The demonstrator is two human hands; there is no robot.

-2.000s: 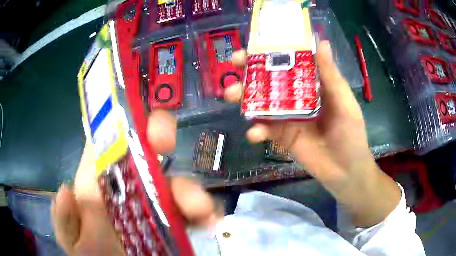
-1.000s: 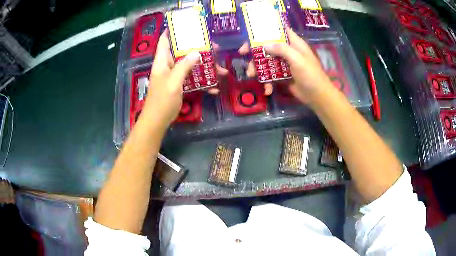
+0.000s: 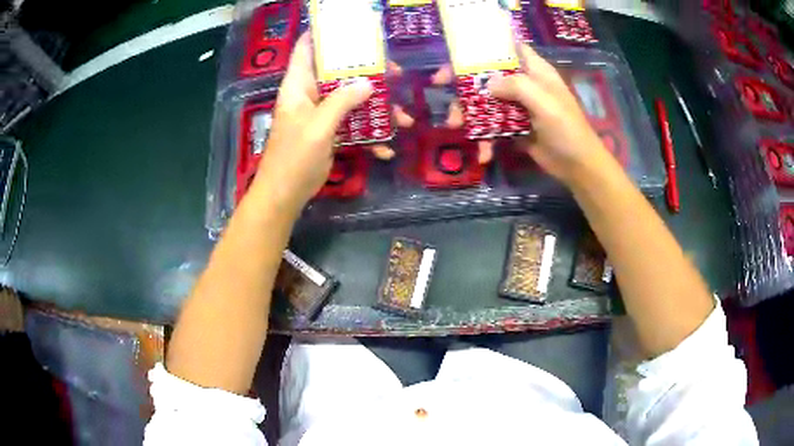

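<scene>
My left hand (image 3: 300,131) holds a red keypad phone (image 3: 348,65) upright, its yellow-framed screen lit white, my thumb on the keys. My right hand (image 3: 548,113) holds a second such phone (image 3: 481,52) beside it, thumb also on the keys; the two phones are apart. Both are above a clear plastic tray (image 3: 392,206) with red phones in its pockets. A face-down phone (image 3: 448,161) with a black ring shows between my hands. Several dark batteries, one at the middle (image 3: 407,275) and one further right (image 3: 528,263), lie in a row along the bench edge.
A red pen or marker (image 3: 668,157) and a thin tool (image 3: 694,131) lie right of the tray. A stack of trays (image 3: 757,253) with red phones stands at the far right. The dark green mat (image 3: 104,192) has a worn front edge. A white line curves across the upper left.
Two seconds ago the phones were close to the camera, the left one tilted; both are now further off, side by side over the tray. In the last second they shift slightly within the view, screens still lit.
</scene>
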